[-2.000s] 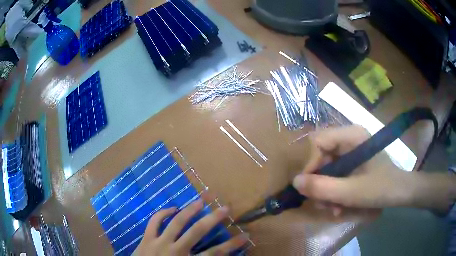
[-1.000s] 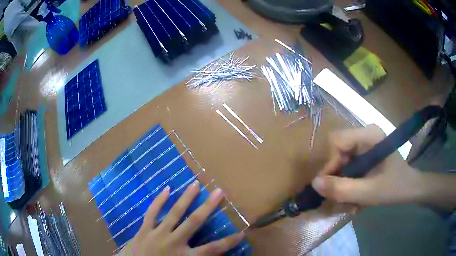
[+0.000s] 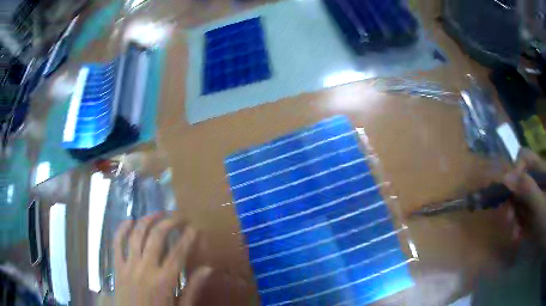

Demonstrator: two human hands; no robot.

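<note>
A bright blue solar cell panel (image 3: 317,209) with parallel silver lines lies on the brown tabletop, a thin busbar ribbon (image 3: 398,215) along its right edge. My right hand (image 3: 527,194), cut off by the right edge, holds the dark soldering iron (image 3: 473,200); its tip points left, close to the ribbon, and I cannot tell if they touch. My left hand (image 3: 155,257) is at the lower left, off the panel, fingers spread over the bundle of long silver ribbon (image 3: 140,194). The frame is blurred, and whether its fingers touch strands is unclear.
White strips (image 3: 97,230) lie left of my left hand. A panel stack (image 3: 96,110) stands on a green mat at left. A dark blue cell (image 3: 236,57) and thick cell stack (image 3: 377,24) are on the pale mat (image 3: 299,54). Short ribbon pieces (image 3: 479,119) lie at right.
My left hand has left the panel and moved left to the ribbon bundle. The view has swung left, so the panel shows further right. My right hand still holds the iron.
</note>
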